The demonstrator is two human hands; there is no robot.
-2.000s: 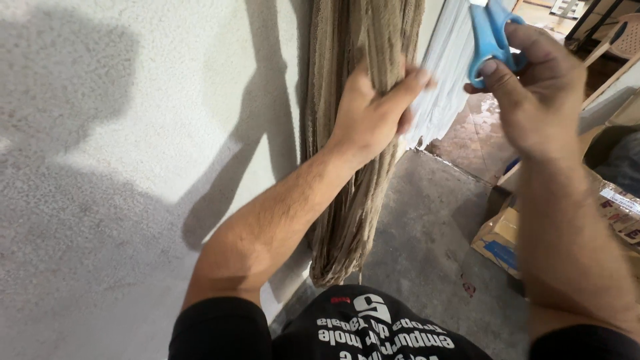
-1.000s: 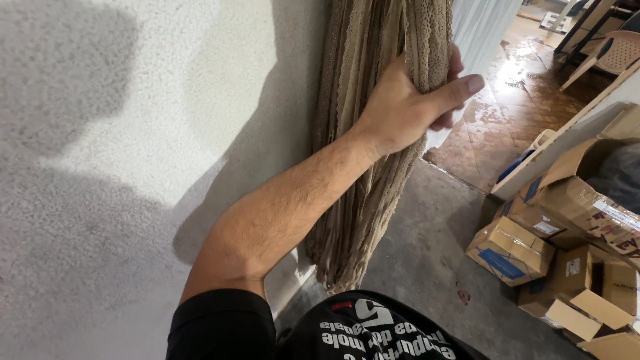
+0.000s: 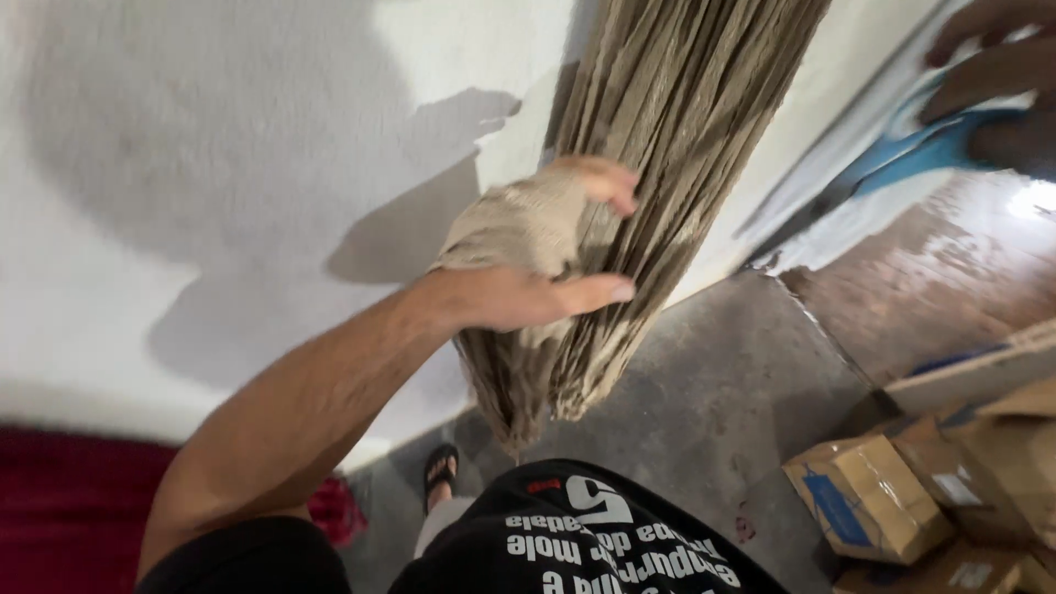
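A long bundle of brown-beige gathered netted fabric (image 3: 685,124) hangs beside the white wall, its lower ends above the floor. My left hand (image 3: 544,272) is at the bundle's left side, thumb and fingers apart, with a beige fold of the fabric (image 3: 516,223) draped over its back. Whether the palm presses on fabric is hidden. At the upper right, my right hand (image 3: 1002,82) holds blue-handled scissors (image 3: 916,157), with the dark blades pointing down and left. Both are blurred, and the hand is partly cut off by the frame.
The white textured wall (image 3: 206,206) rises on the left, with dark red cloth (image 3: 74,503) at its foot. Cardboard boxes (image 3: 870,495) stand at the lower right on the grey concrete floor (image 3: 709,388). A sandalled foot (image 3: 441,470) shows below the bundle.
My left hand held a strand of the bundle; now its fingers are apart, with fabric over its back. My right hand, out of view one second ago, is back with the scissors.
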